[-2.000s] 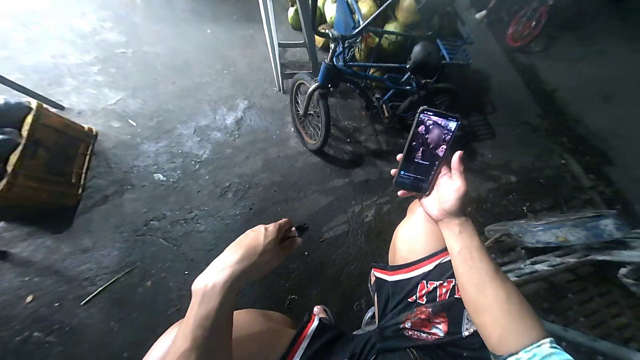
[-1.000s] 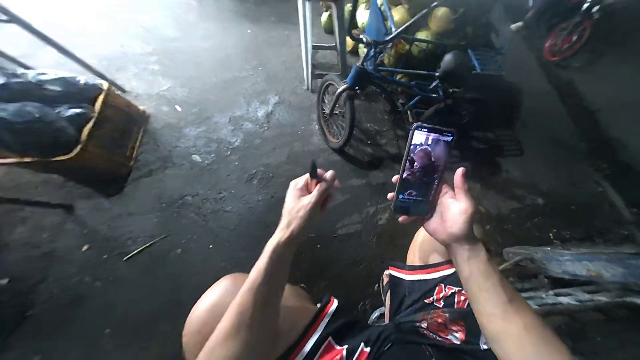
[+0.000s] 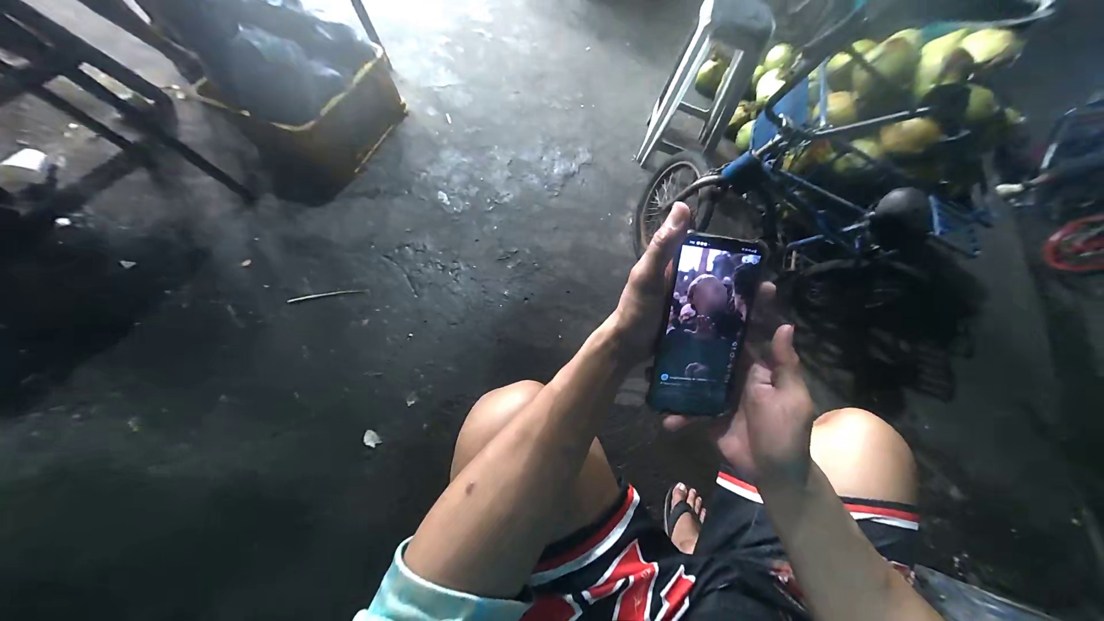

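A smartphone (image 3: pixel 707 323) with a dark case and a lit screen is upright between my hands, above my lap. My left hand (image 3: pixel 645 297) is shut on its left edge, thumb pointing up along the side and fingers behind it. By the lower right of the phone is my right hand (image 3: pixel 768 405), its thumb raised apart from the case. Some of its fingers pass behind the phone, so its hold is partly hidden. The screen shows a picture of a crowd, with small writing near the bottom.
A blue cargo tricycle (image 3: pixel 750 168) loaded with green coconuts (image 3: pixel 888 69) stands ahead on the right, beside a metal stool (image 3: pixel 733 26). At the upper left are a yellow crate (image 3: pixel 362 121) holding plastic bags and a dark metal frame (image 3: pixel 95 78). A red-rimmed wheel (image 3: pixel 1078 246) shows at the right edge.
My left hand has come over to the smartphone and taken hold of its left side. Earlier it held a small dark object, no longer visible, while my right hand alone held the phone.
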